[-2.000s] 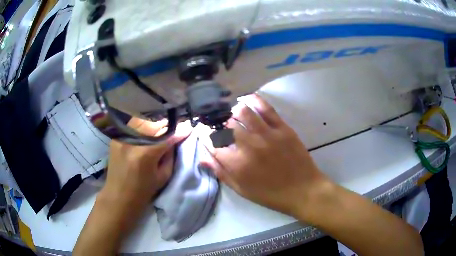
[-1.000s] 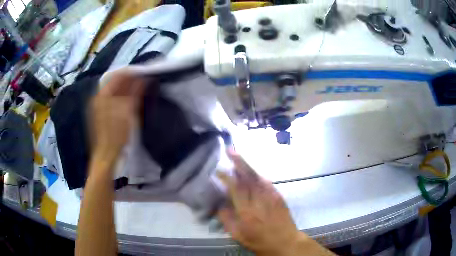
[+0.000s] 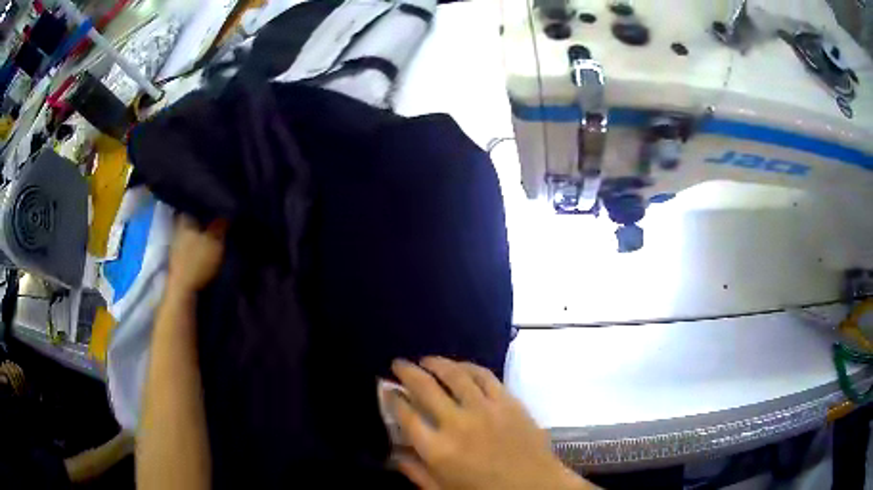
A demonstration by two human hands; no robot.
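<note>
The large black fabric point(image 3: 402, 230) lies spread over the table left of the needle, covering most of the left and centre. My left hand point(image 3: 194, 251) is at its left side, the fingers partly hidden under a fold and gripping the cloth. My right hand point(image 3: 459, 416) is at the lower edge, fingers bent over a small pale grey fabric piece point(image 3: 391, 402) against the black cloth. White fabric with black strips point(image 3: 369, 48) shows behind the black fabric. The presser foot area point(image 3: 576, 198) is lit, apart from the fabric.
The white sewing machine point(image 3: 794, 86) stands at right. Scissors with yellow and green loops point(image 3: 847, 359) lie at the far right edge. A measuring tape point(image 3: 670, 442) runs along the table front. A grey round-faced device point(image 3: 43, 218) is at left. Part of another person's arm point(image 3: 100, 457) shows lower left.
The fabric has left the needle area and turned over, so its black side now covers the left of the table. Both hands moved left of the machine, and the view shifted left.
</note>
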